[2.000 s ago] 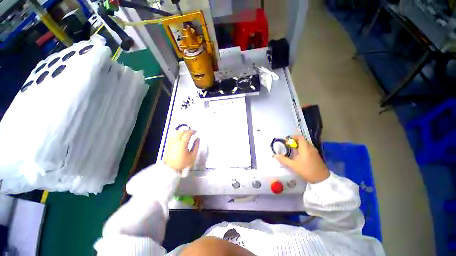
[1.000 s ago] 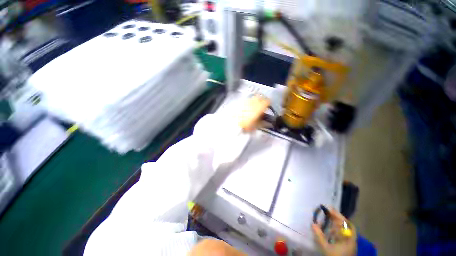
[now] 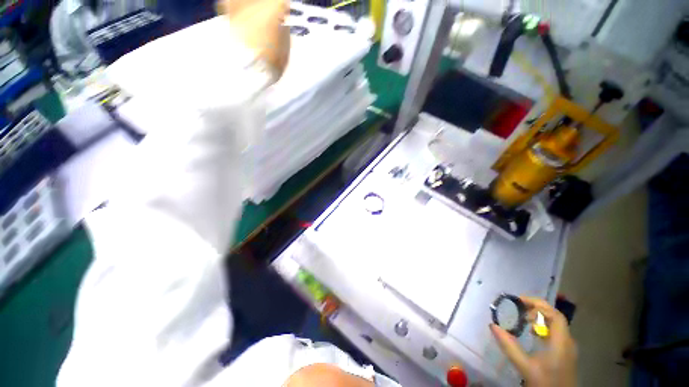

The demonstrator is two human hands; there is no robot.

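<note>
My right hand (image 3: 545, 349) is at the lower right, over the right front of the pale table. It holds a black ring part (image 3: 508, 314) with a pale round face between thumb and fingers, along with a yellow-handled tool (image 3: 541, 325). My left hand (image 3: 261, 32) is at the top, cut off by the upper edge, over the white foam tray stack (image 3: 317, 113); its fingers are out of the picture, so I cannot tell whether it holds anything. Black rings (image 3: 300, 31) lie on the stack's top beside this hand. A loose ring (image 3: 374, 203) lies left of the pale base plate (image 3: 423, 249).
The gold press head (image 3: 531, 170) stands over the black fixture (image 3: 472, 198) at the back. Small dark parts (image 3: 399, 172) lie at the table's left. A red button (image 3: 456, 376) and silver buttons (image 3: 401, 327) are on the front edge. A control box (image 3: 402, 30) is beside the stack.
The view has swung left. My left hand has moved from the table, past the press fixture, to the foam stack. My right hand still holds the ring and yellow tool.
</note>
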